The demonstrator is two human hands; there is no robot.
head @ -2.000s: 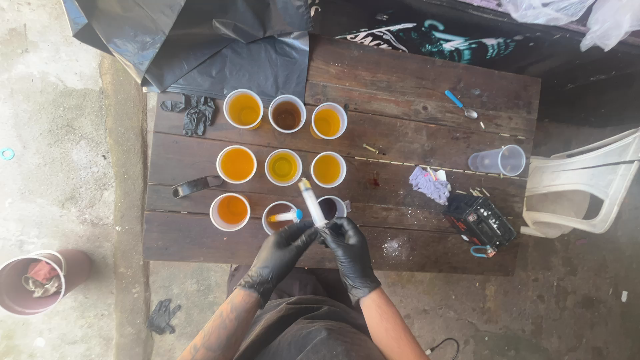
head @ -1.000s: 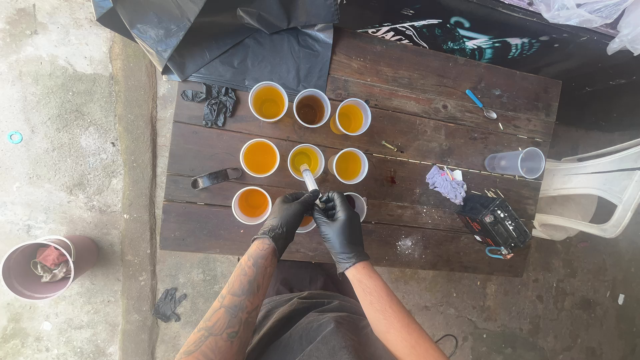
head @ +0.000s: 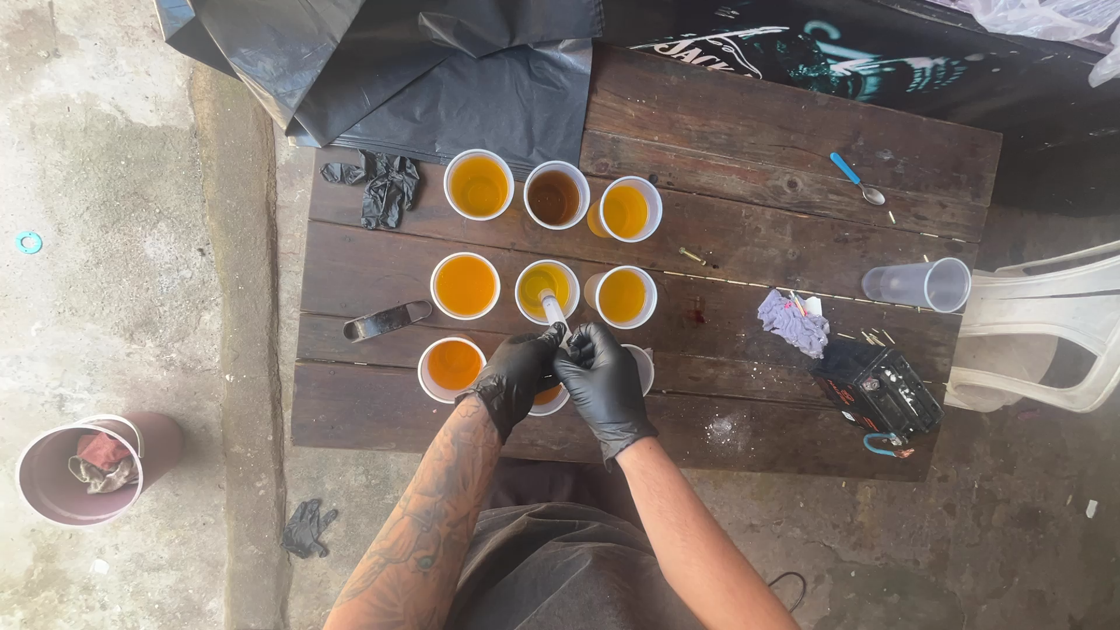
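Note:
A pale plastic syringe [head: 553, 311] points away from me, its tip over or in the middle cup of yellow liquid [head: 535, 280]. My left hand [head: 516, 372], in a black glove, grips the syringe's barrel, and my gloved right hand [head: 601, 376] has its fingers closed at the syringe's near end. Around them stand several plastic cups in rows: one of brown liquid [head: 556, 197] at the back, others of amber or orange liquid, such as the orange cup [head: 465, 285] on the left. My hands partly cover the near cups, among them a whitish cup [head: 643, 367] beside my right hand.
The wooden table [head: 752, 236] bears a black plastic sheet [head: 472, 96], a crumpled black glove [head: 385, 188], a dark strap-like piece [head: 385, 321], a blue-handled spoon [head: 859, 179], a lying clear cup [head: 919, 284], a purple crumpled cloth [head: 794, 322] and a black battery-like box [head: 878, 389]. A bucket [head: 83, 472] stands left.
The syringe was above the near cups with its tip raised; both hands have brought it over the middle yellow cup. A blue-and-white item visible in the near middle cup earlier is now hidden.

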